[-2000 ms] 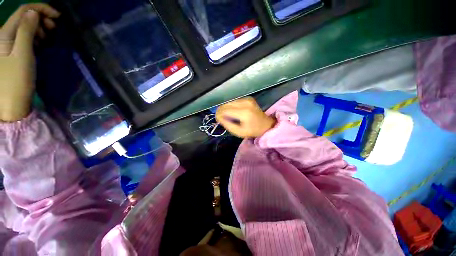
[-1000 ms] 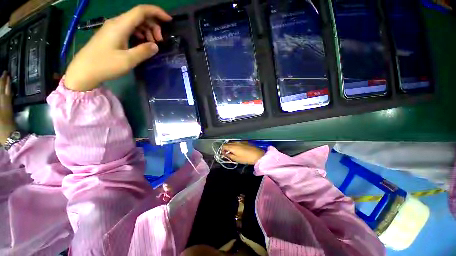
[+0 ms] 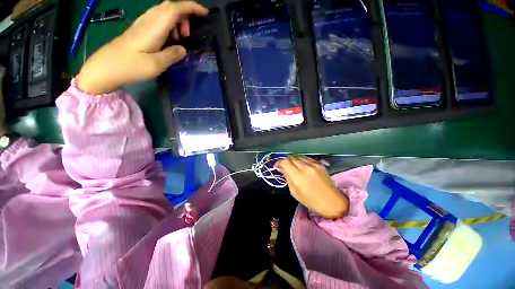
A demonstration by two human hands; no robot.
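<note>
A black carrier tray (image 3: 309, 124) holds several smartphones side by side. The leftmost smartphone (image 3: 200, 84) has a white earphone plug (image 3: 212, 160) at its lower edge. My left hand (image 3: 138, 51) is over the upper left of this phone, thumb and fingers apart, holding nothing visible; whether a fingertip touches the phone is unclear. My right hand (image 3: 311, 186) holds the looped white cord of the wired earphones (image 3: 263, 173) in its fingers, just below the bench edge. The other phones (image 3: 268, 68) show lit screens with red and white strips near the bottom.
Another black tray (image 3: 55, 68) lies at far left, with a blue pen (image 3: 82, 28) and a small dark marker-like object (image 3: 107, 15) nearby. Another person's pink sleeve (image 3: 36, 197) is at left. A blue-framed stool (image 3: 420, 223) stands at lower right. Grey fabric (image 3: 446, 178) is at right.
The view has swung, now showing the tray more level. Since the last frame, my right hand has moved slightly right and turned, still with the cord. The leftmost phone's screen picture has changed.
</note>
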